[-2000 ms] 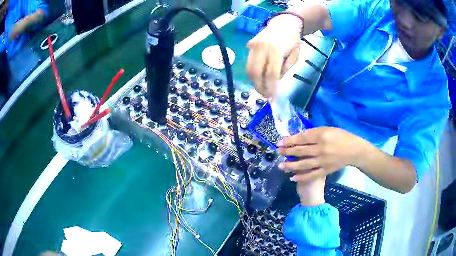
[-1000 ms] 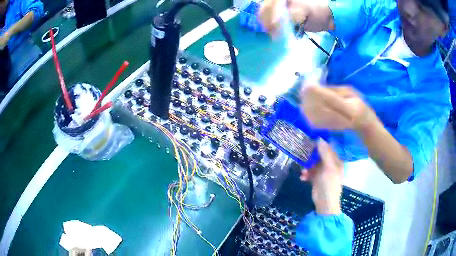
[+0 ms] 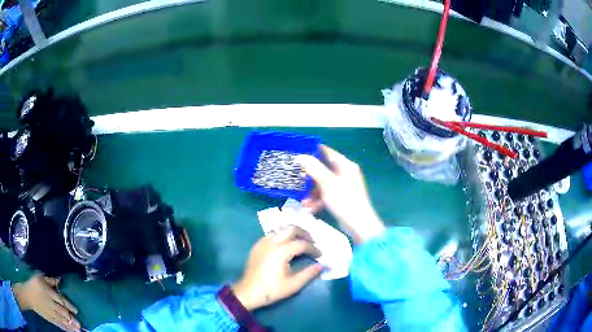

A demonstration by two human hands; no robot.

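Note:
The blue screw box holds many tiny silver screws and sits on the green table in front of me. My right hand grips the right side of the box, its fingers over the rim. My left hand lies on the left part of the white paper, fingers curled; whether it holds anything is hidden. The paper lies just below the box.
Black lens housings stand at the left, with another person's hand below them. The grease pot with red sticks stands upper right. The motor tray and the black electric screwdriver are at the far right.
The view has swung left. My right hand has carried the blue box from beside the other worker, over the motor tray, to the table in front of me. My left hand has come fully into view.

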